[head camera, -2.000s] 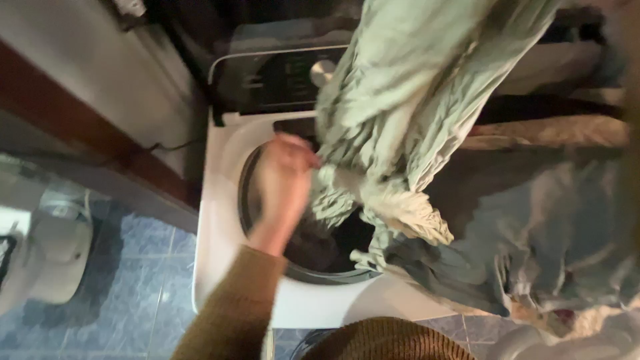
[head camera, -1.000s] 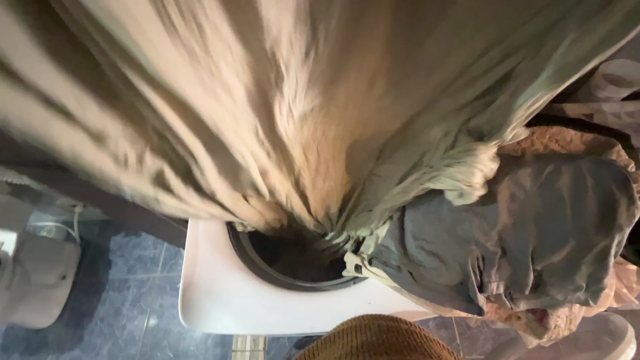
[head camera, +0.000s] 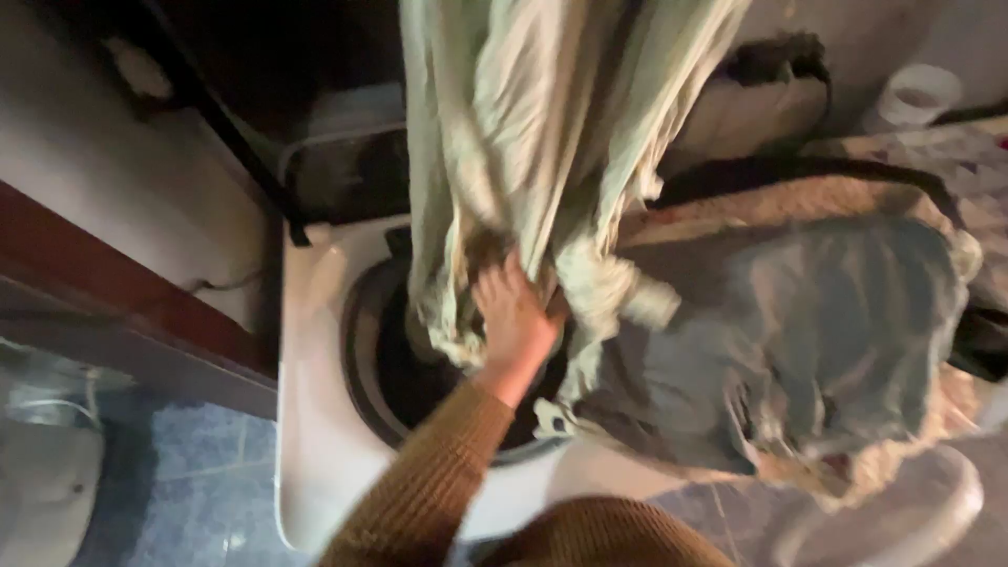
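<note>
A long pale greenish-cream cloth hangs from the top of the view down over the round opening of a white top-loading washing machine. My left hand, in a brown ribbed sleeve, lies against the cloth's lower folds above the opening, its fingers spread and blurred. My right hand is out of view. A twisted, knotted part of the cloth hangs just right of my left hand. Grey fabric lies in a heap at the right, beside the opening. The drum's inside is dark.
A peach-coloured fabric shows under the grey one. A white rounded rim is at the lower right, and a white cup-like thing stands farther back. Blue tiles cover the floor at left, near a white fixture.
The cloth spread across most of the view one second ago; now it hangs in a narrower bundle. My left hand, hidden then, shows against its lower folds.
</note>
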